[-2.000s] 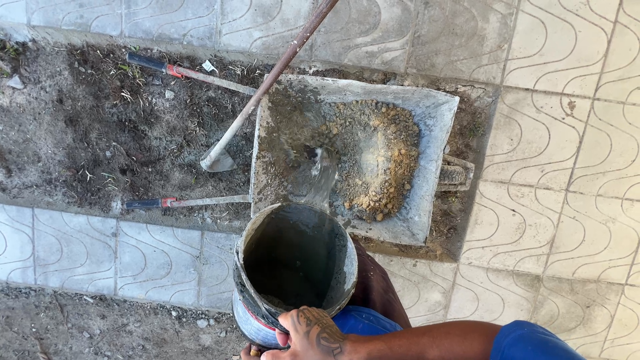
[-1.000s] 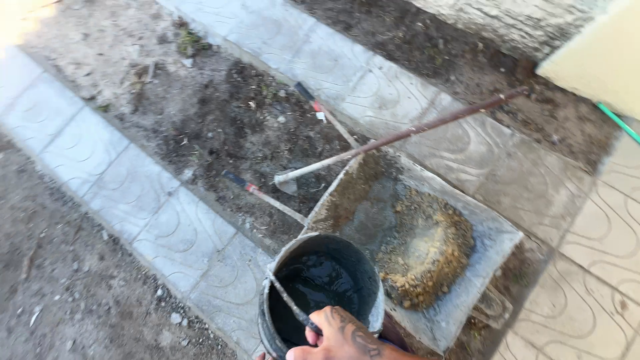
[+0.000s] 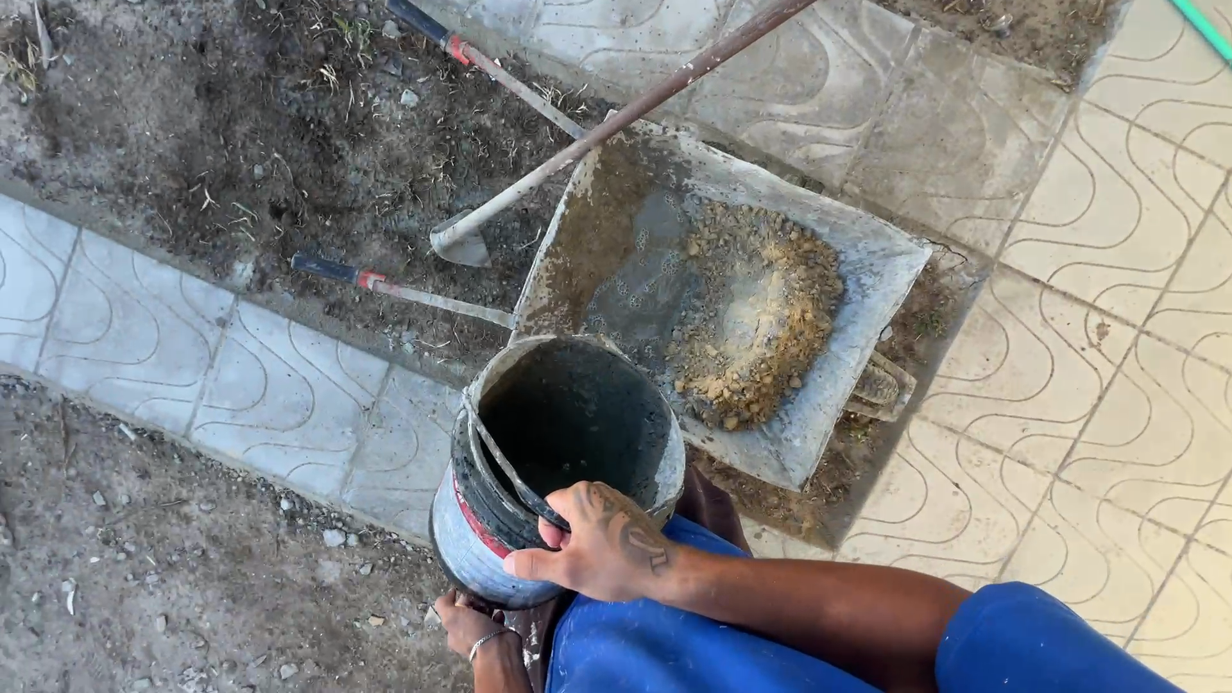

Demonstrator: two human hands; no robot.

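Observation:
My right hand (image 3: 602, 539), tattooed on the back, is closed on the wire handle (image 3: 505, 467) of a mortar-stained plastic bucket (image 3: 481, 534). Under the bucket's lower side is my left hand (image 3: 470, 621), with a bracelet at the wrist; its fingers are partly hidden against the base. The bucket tilts at the near edge of a wheelbarrow tray (image 3: 847, 385), its dark inside facing up. In the tray, grey water (image 3: 640, 289) lies beside a heap of sandy, gravelly material (image 3: 760, 318) with pale powder at its middle. A hoe (image 3: 539, 178) rests across the tray's edge.
The wheelbarrow's handles (image 3: 414, 289) point left over bare soil (image 3: 192, 125). Patterned paving slabs (image 3: 289, 385) run along both sides of that strip, with paler tiles (image 3: 1059, 385) at the right. Part of a green hose (image 3: 1203, 29) shows at top right.
Two seconds ago water streamed into the tray from the bucket; no stream shows now. My right hand has moved from the bucket's side onto its handle. The view has turned.

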